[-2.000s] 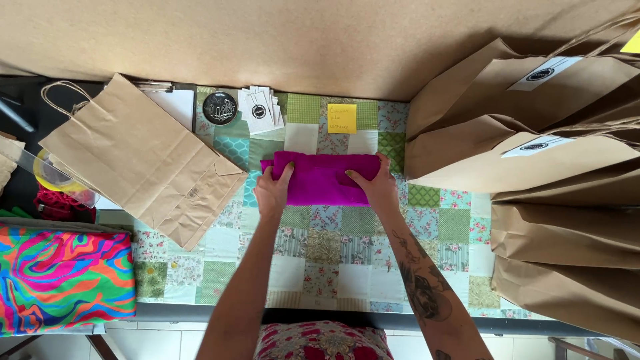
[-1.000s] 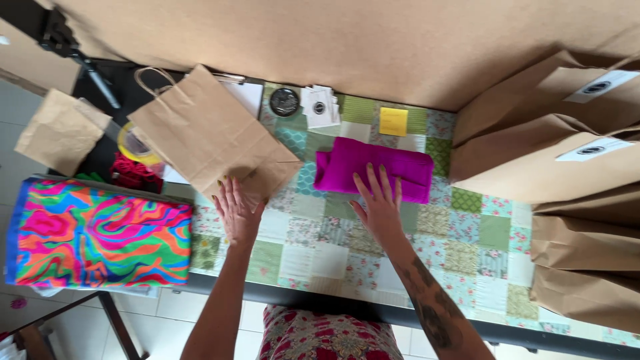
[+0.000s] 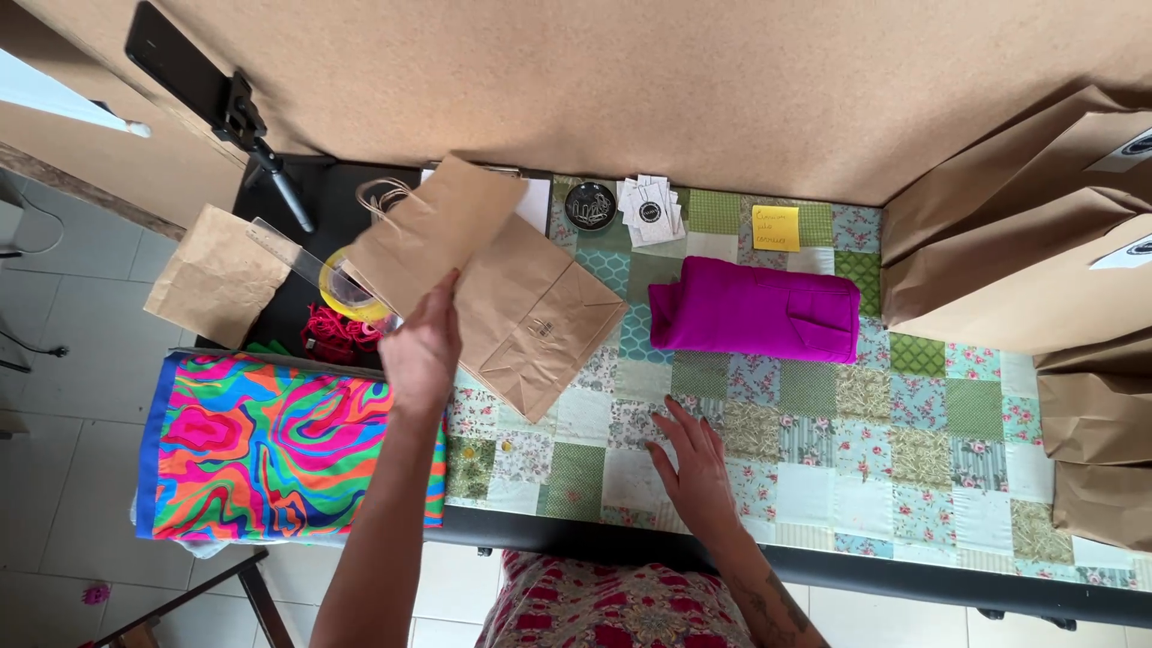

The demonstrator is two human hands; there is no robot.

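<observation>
My left hand [image 3: 423, 346] grips the edge of a brown kraft paper piece [image 3: 454, 220], which is raised over a flat kraft paper bag [image 3: 531, 310] with twisted handles. Fingers spread, my right hand [image 3: 693, 463] is over the patchwork cloth [image 3: 648, 472] and holds nothing. Above and to the right of that hand lies a folded magenta garment [image 3: 756, 310], with a pocket on its upper face. A yellow sticky note [image 3: 776, 229] with writing, a stack of white tags [image 3: 650, 211] and a round black dish of metal clips [image 3: 590, 206] lie behind the garment and bag.
Colourful folded fabric [image 3: 288, 450] lies at the left, near red cord [image 3: 337, 333], a yellow tape roll [image 3: 355, 288], a ruler [image 3: 288, 256] and another kraft paper piece [image 3: 220, 279]. A phone stand [image 3: 279, 180] rises at the back left. Upright kraft bags [image 3: 1008, 270] line the right side.
Both hands have let go of the magenta garment. My left hand has moved to the paper at left and lifted a piece; my right hand has drawn back toward the front edge. The view has shifted left.
</observation>
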